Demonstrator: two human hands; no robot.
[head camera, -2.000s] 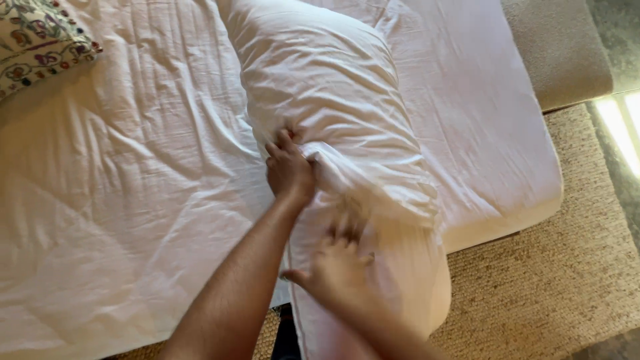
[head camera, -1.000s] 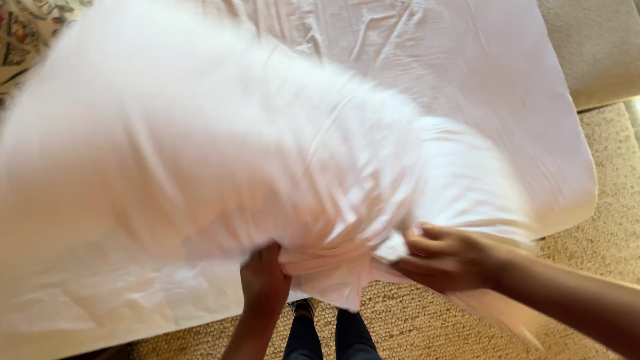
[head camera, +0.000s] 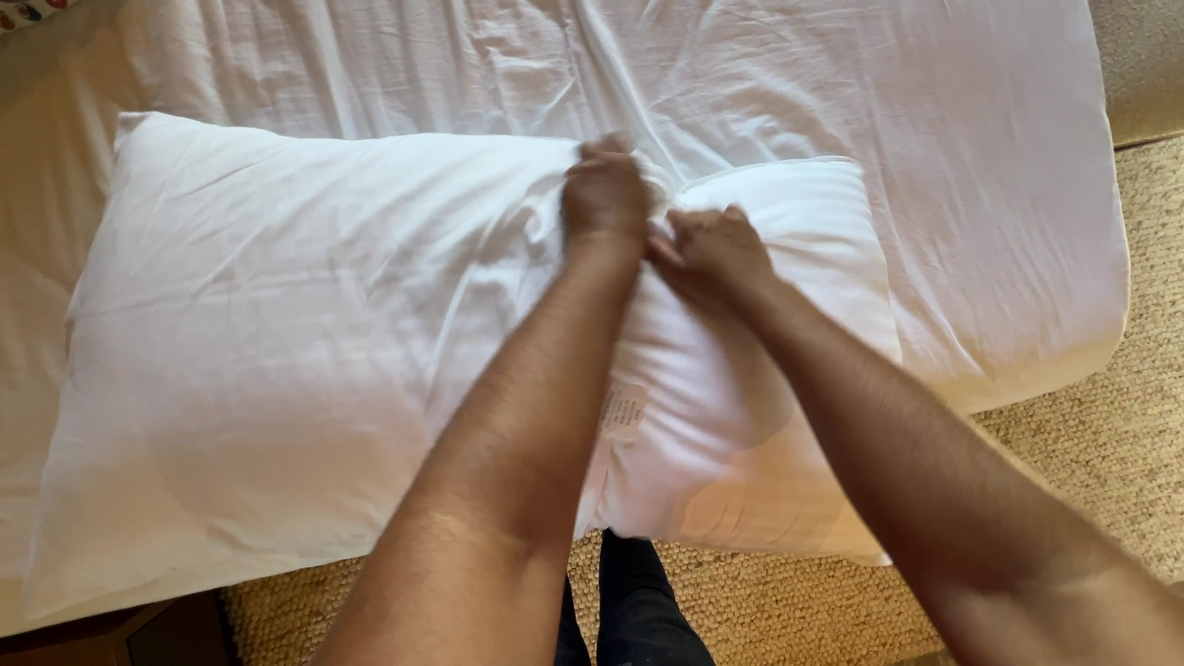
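Observation:
A white pillow (head camera: 786, 435) lies across the bed's near edge, its left part inside a white pillowcase (head camera: 277, 305) and its right end bare. My left hand (head camera: 606, 194) is closed on the bunched pillowcase opening near the pillow's far edge. Just right of it, my right hand (head camera: 717, 245) has its fingers curled at the same opening, on the fabric where case and bare pillow meet. A small tag (head camera: 623, 412) with writing shows on the pillow below my hands. The fingertips of both hands are partly hidden and blurred.
A white fitted sheet (head camera: 999, 185) covers the mattress under the pillow. A woven beige rug (head camera: 1091, 462) lies at the right and below. Dark wooden furniture (head camera: 120, 638) stands at the lower left. A patterned cushion (head camera: 32, 11) shows at the upper left.
The pillow, lengthwise on the bed two seconds ago, now lies crosswise, the case extending to the left. Both hands have moved to the far edge of the case opening.

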